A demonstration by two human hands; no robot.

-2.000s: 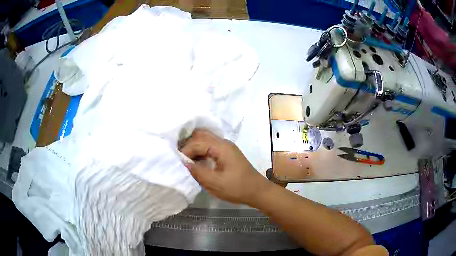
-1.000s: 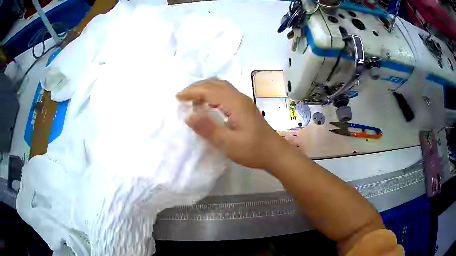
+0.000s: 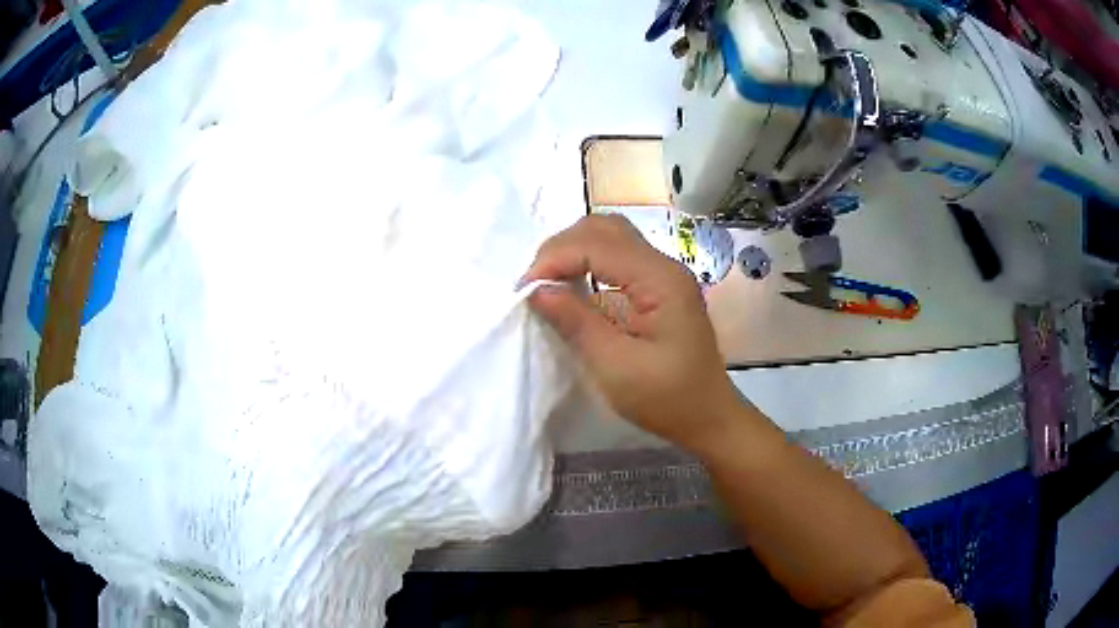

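Observation:
A large white garment (image 3: 307, 233) lies heaped over the left and middle of the table. Its finely ribbed, crinkled part (image 3: 319, 540) hangs over the front edge. My right hand (image 3: 638, 331) pinches an edge of the white cloth between thumb and fingers, left of the machine's plate, and the cloth is drawn up to the fingertips. My left hand does not show; whether it is under the cloth cannot be told.
The white sewing machine (image 3: 785, 111) stands at the upper right over a tan plate (image 3: 628, 172). Thread snips (image 3: 853, 296) with blue and orange handles lie right of the needle. A ruler strip (image 3: 638, 488) runs along the front edge. A pink-mauve phone (image 3: 1044, 393) lies at the right.
My right hand has moved right, towards the machine, and pulls the pinched cloth edge with it. The view has shifted, so the machine and snips appear higher and further left.

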